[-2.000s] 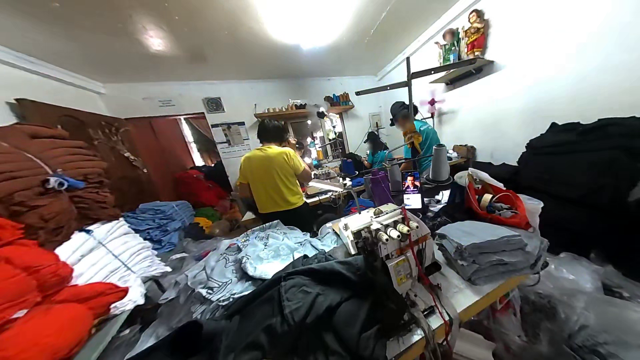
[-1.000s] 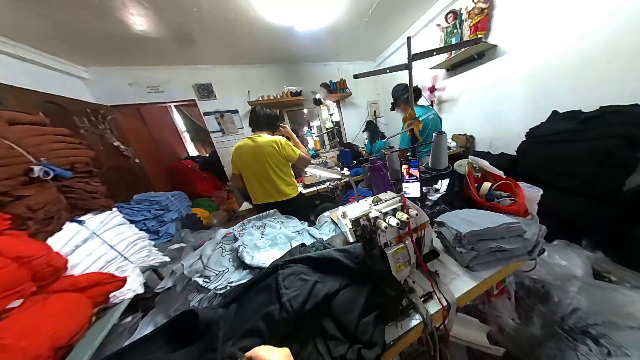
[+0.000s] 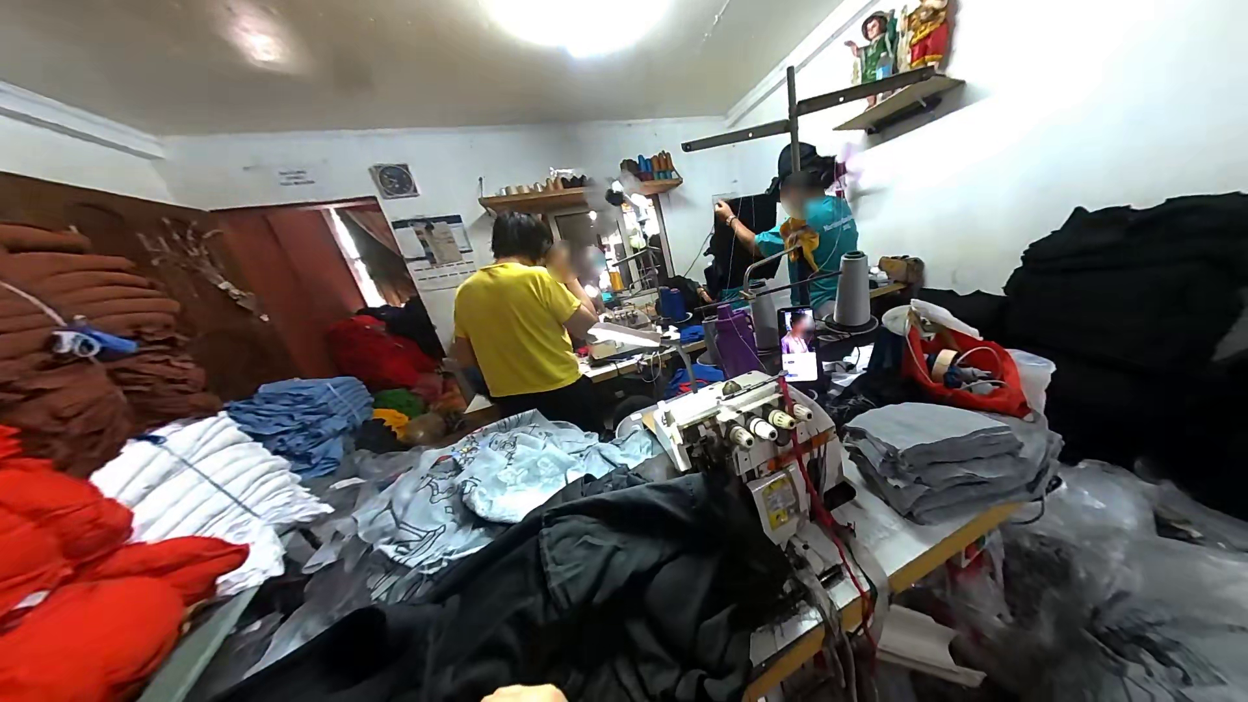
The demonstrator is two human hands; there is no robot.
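At the bottom edge, only a sliver of my left hand (image 3: 525,693) shows, beside the black garment (image 3: 595,585); whether its fingers grip the fabric is hidden. My right hand is out of view. Black cloth spreads across the table up to the overlock sewing machine (image 3: 770,439), which has several white tension dials and red thread. Behind the black garment lies a light grey-blue printed fabric (image 3: 507,473). A folded stack of grey cloth (image 3: 946,453) rests on the table right of the machine.
Left are bundles of red (image 3: 88,585), white (image 3: 210,483) and brown cloth (image 3: 88,331). Thread cones (image 3: 853,292), a phone (image 3: 799,346) and a red bag (image 3: 960,375) stand behind the machine. Plastic bags (image 3: 1141,585) lie right. Two people work farther back.
Part of my left hand has come into view at the bottom since the earliest frame. The person in teal now holds up a black cloth at the back.
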